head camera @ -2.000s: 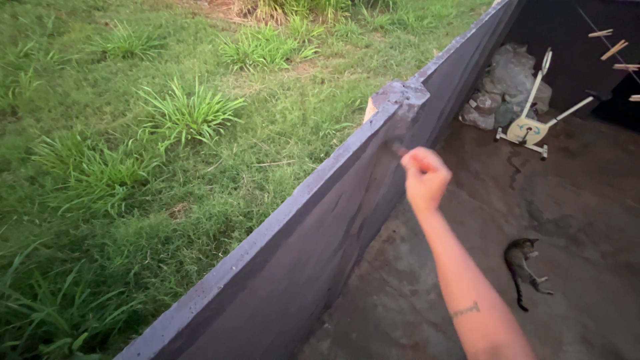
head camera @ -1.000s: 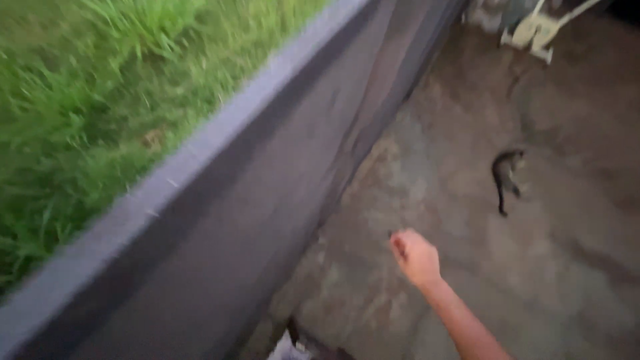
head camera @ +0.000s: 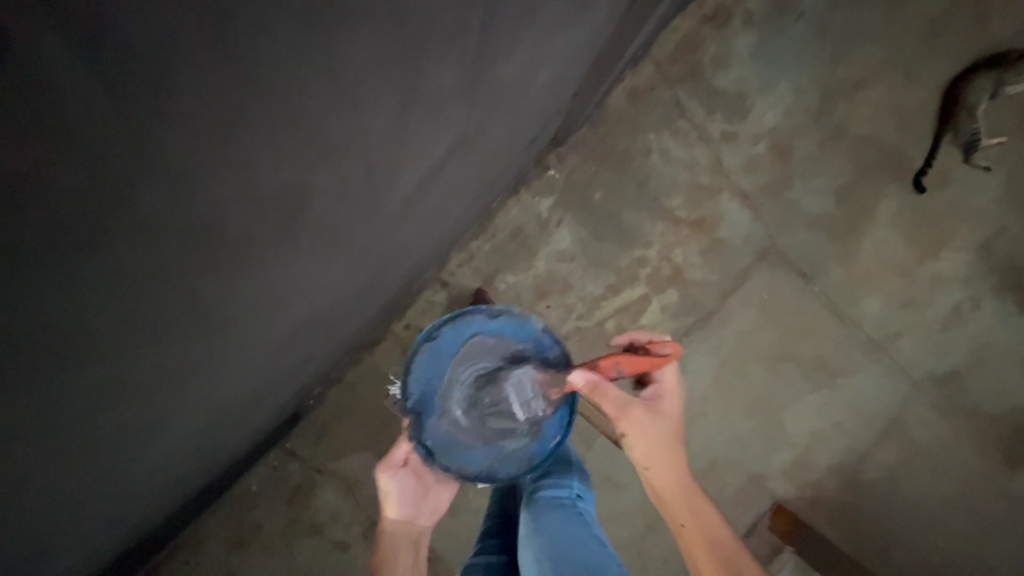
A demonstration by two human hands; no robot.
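A round blue container [head camera: 424, 364] with grey paint inside is held up in front of my legs. My left hand [head camera: 418, 484] grips its lower left rim, the fingers partly hidden beneath it. My right hand [head camera: 644, 400] holds a paintbrush by its orange handle [head camera: 632, 364]. The brush head reaches over the rim into the grey paint, blurred by motion. Dark paint marks show on the container's rim and on the handle.
A dark grey wall [head camera: 264, 176] fills the left side, meeting a stained concrete floor [head camera: 784, 336] along a diagonal. A tabby cat [head camera: 968, 112] lies at the upper right. A brown object [head camera: 816, 544] is at the lower right edge.
The view has tilted down from the wall top and grass. My right hand has moved from beside the wall to over the blue container. My left hand and the container have come into view.
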